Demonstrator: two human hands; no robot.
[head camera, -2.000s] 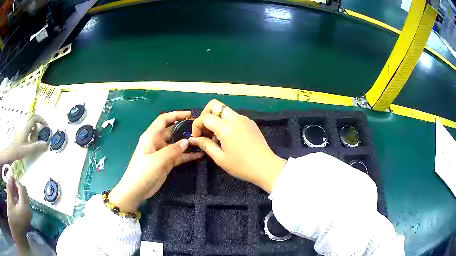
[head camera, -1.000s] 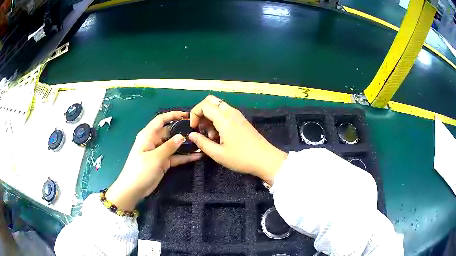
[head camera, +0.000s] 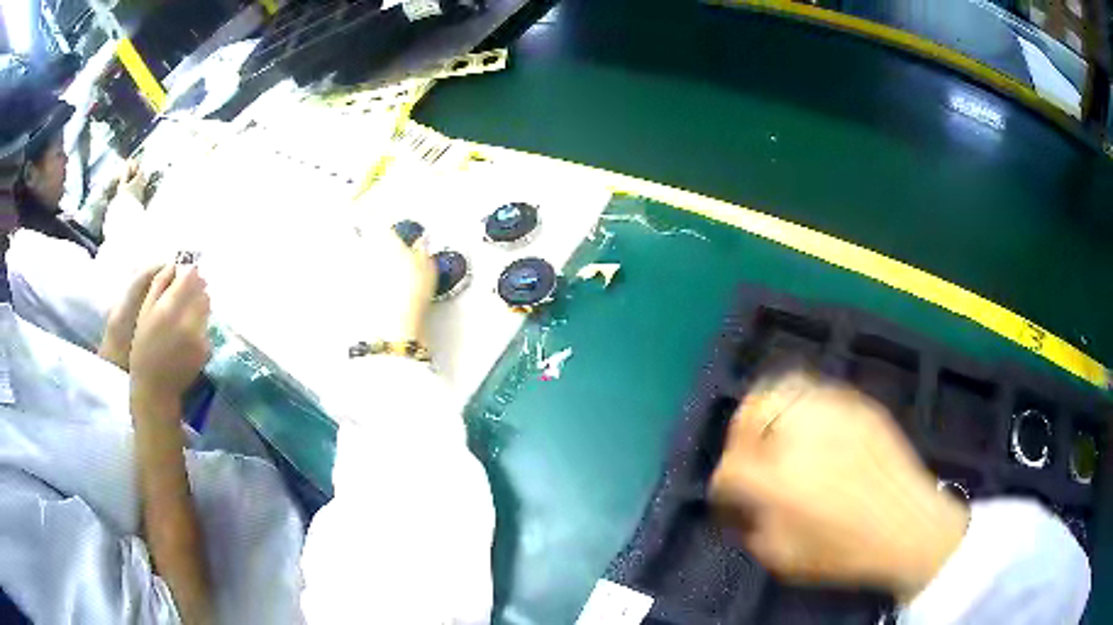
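Observation:
My left hand (head camera: 419, 287), washed out by glare, reaches over the white sheet (head camera: 305, 324) with its fingertips on a black round watch module (head camera: 409, 232). Most of the fingers' detail is lost. Three more black modules lie beside it, one at the top right (head camera: 511, 222), one at the right (head camera: 527, 283) and one next to my fingers (head camera: 448, 275). My right hand (head camera: 818, 476) is motion-blurred with curled fingers, above the black foam tray (head camera: 696, 562). Whether it holds anything cannot be told. A silver-rimmed watch case (head camera: 1031, 436) sits in a tray pocket.
Another person's hands (head camera: 171, 324) are at the left edge, holding something small. A further person sits behind. White scraps (head camera: 553, 363) lie on the green surface (head camera: 574, 476). Yellow tape (head camera: 842, 250) runs along the bench. A white label (head camera: 614, 606) is on the tray's near left corner.
The view has swung left. My hands have parted from the disc they held together. My left hand is now at the white sheet, where a module shows at its fingertips; my right remains over the tray.

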